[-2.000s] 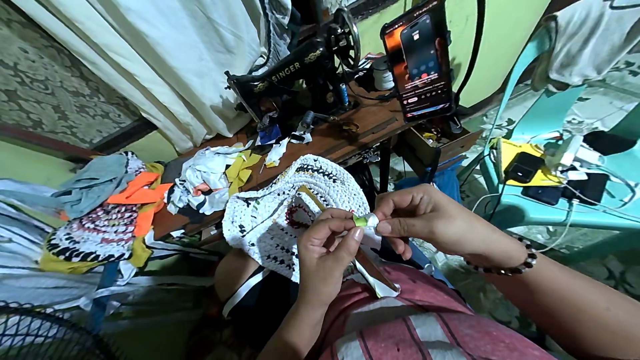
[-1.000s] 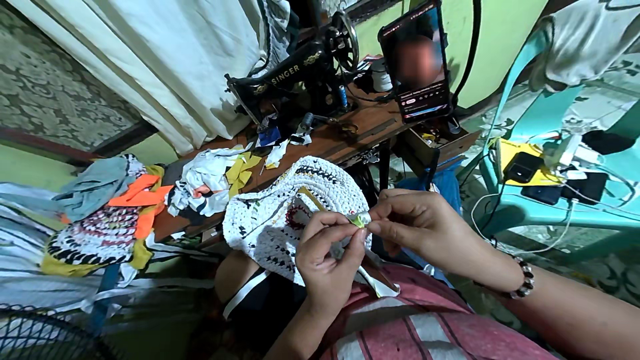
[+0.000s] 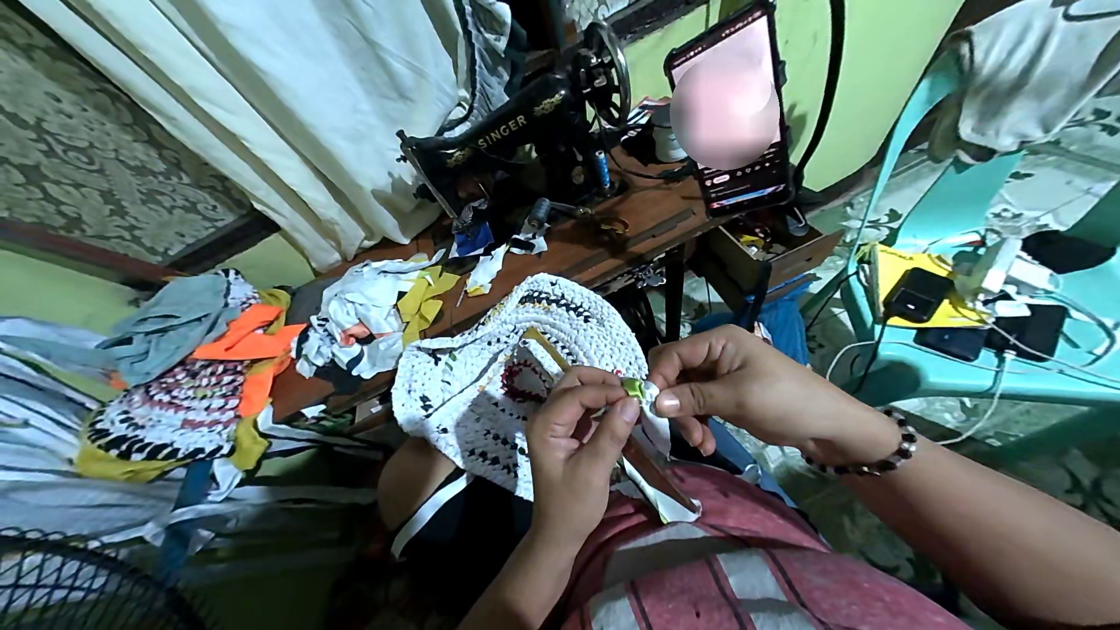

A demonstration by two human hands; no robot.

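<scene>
My left hand [image 3: 582, 437] pinches a green and white fabric strip [image 3: 633, 387] between thumb and fingertips. Close against it on the right, my right hand [image 3: 713, 385] grips the white part of the same strip. Under and behind the hands, a white crocheted piece [image 3: 464, 385] with black flecks and a dark red centre lies over the lap. A flat wooden stick [image 3: 544, 347] rests on that piece, its lower part hidden by my left hand. A brown strip-like thing [image 3: 656, 477] with white cloth beside it shows below the fingers.
A black Singer sewing machine [image 3: 516, 131] stands on a wooden table [image 3: 647, 210], near scissors [image 3: 612, 226] and fabric scraps [image 3: 359, 306]. A held-up phone [image 3: 744, 184] is at its right. Chargers and cables lie on a teal chair [image 3: 919, 350]. A fan [image 3: 79, 586] is lower left.
My fingers have shifted slightly around the strip, and both hands stay close together on it. The picture on the phone screen has changed.
</scene>
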